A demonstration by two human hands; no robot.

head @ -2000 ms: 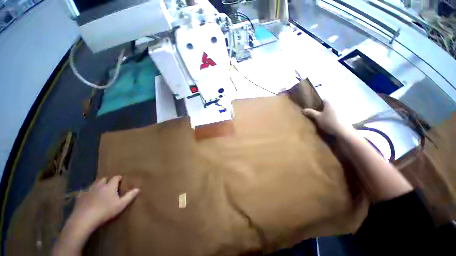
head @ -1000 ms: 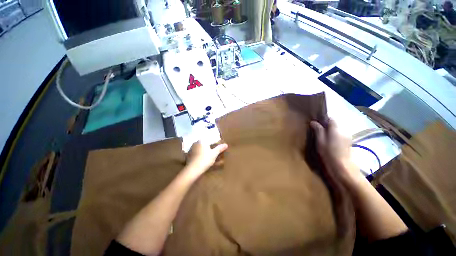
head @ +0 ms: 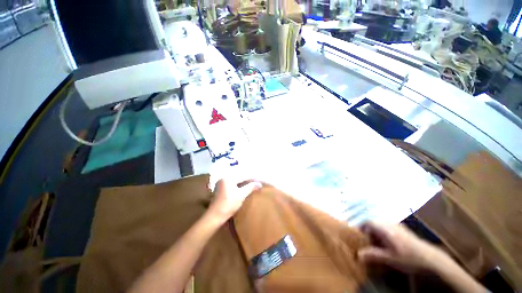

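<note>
The brown cloth panel [head: 154, 229] lies in front of the white sewing machine head [head: 212, 117]. Its right part is turned over and shows a lighter orange-brown face with a dark woven label [head: 273, 256] with pale print. My left hand [head: 232, 197] pinches the cloth's top edge just below the needle area [head: 224, 157]. My right hand [head: 389, 246] is blurred at the right edge of the folded cloth; its fingers are curled at the cloth, and the grip itself is unclear.
A white table [head: 320, 166] bears small snips [head: 318, 133] and a small dark label [head: 299, 142]. A teal mat [head: 117, 140] lies left of the machine, under the control box [head: 126, 80]. Brown pieces [head: 486, 200] hang at right. Thread cones [head: 260, 41] stand behind.
My left hand has moved from the cloth's left side to its top edge near the needle. My right hand has come down and nearer, folding the right part over and exposing the woven label.
</note>
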